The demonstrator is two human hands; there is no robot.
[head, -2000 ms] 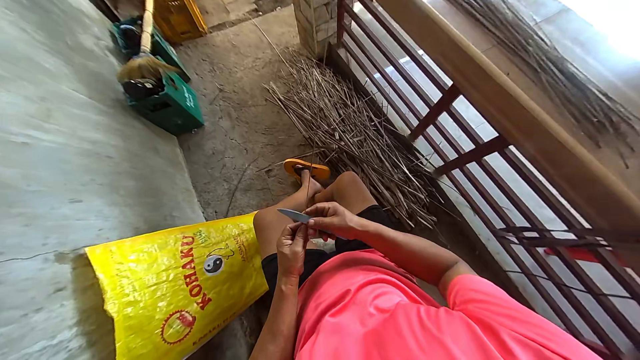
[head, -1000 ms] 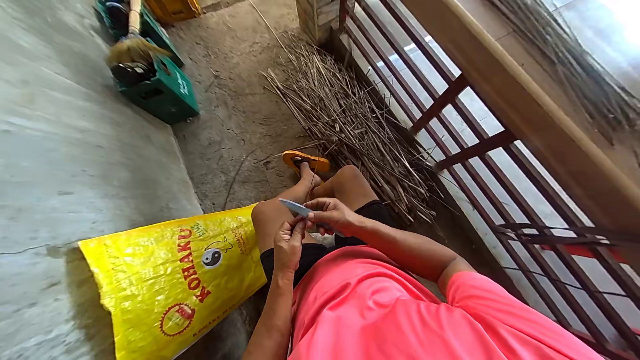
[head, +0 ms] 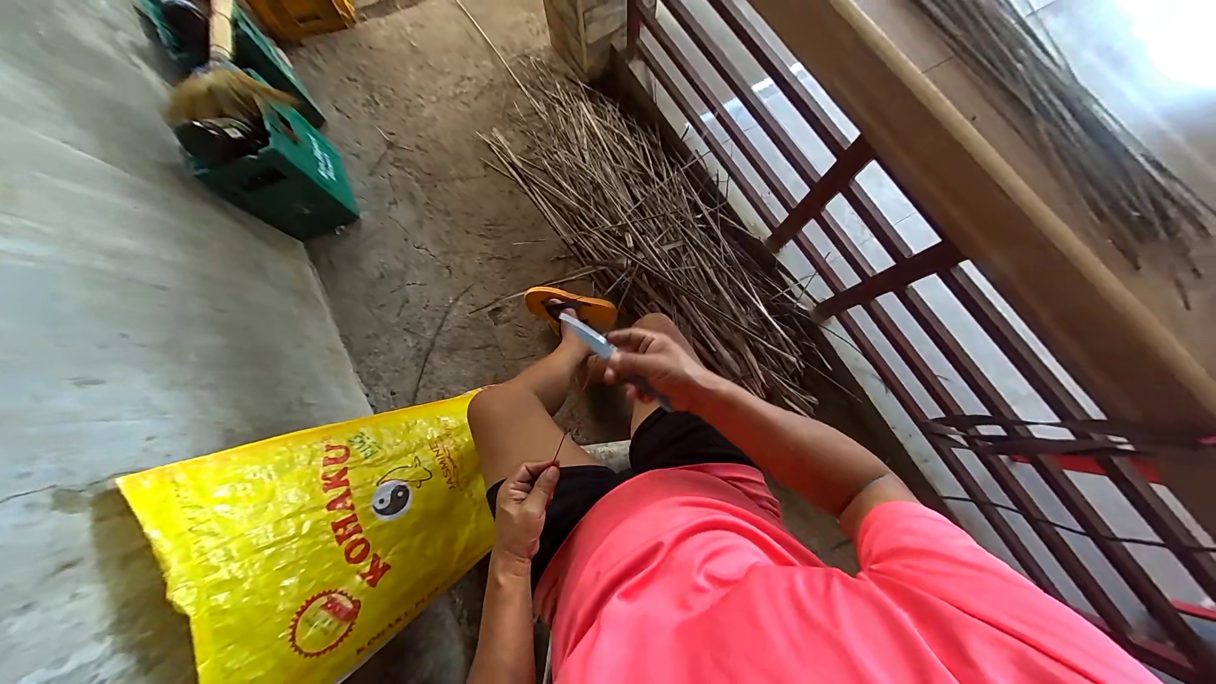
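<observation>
In my right hand [head: 655, 366] is a knife [head: 587, 335], its pale blade pointing up and left over my sandalled foot; the hand is slightly blurred. Lower and to the left, my left hand [head: 527, 503] pinches a thin dark stick [head: 560, 446] between thumb and fingertips, above my left thigh. The two hands are apart. Beyond my knees a large heap of thin dry sticks [head: 646, 209] lies on the ground beside the railing. The far end of the pinched stick is hard to make out.
A yellow woven sack [head: 275, 532] lies at my left against the concrete wall [head: 142, 285]. Green crates [head: 294, 180] with a broom [head: 220, 90] and an orange crate [head: 299, 14] stand at upper left. A railing [head: 855, 190] runs along the right, with more sticks [head: 1064, 114] beyond it.
My hands were close together around the knife and have moved apart. The right hand has gone up and away with the knife; the left is lower, holding the thin stick.
</observation>
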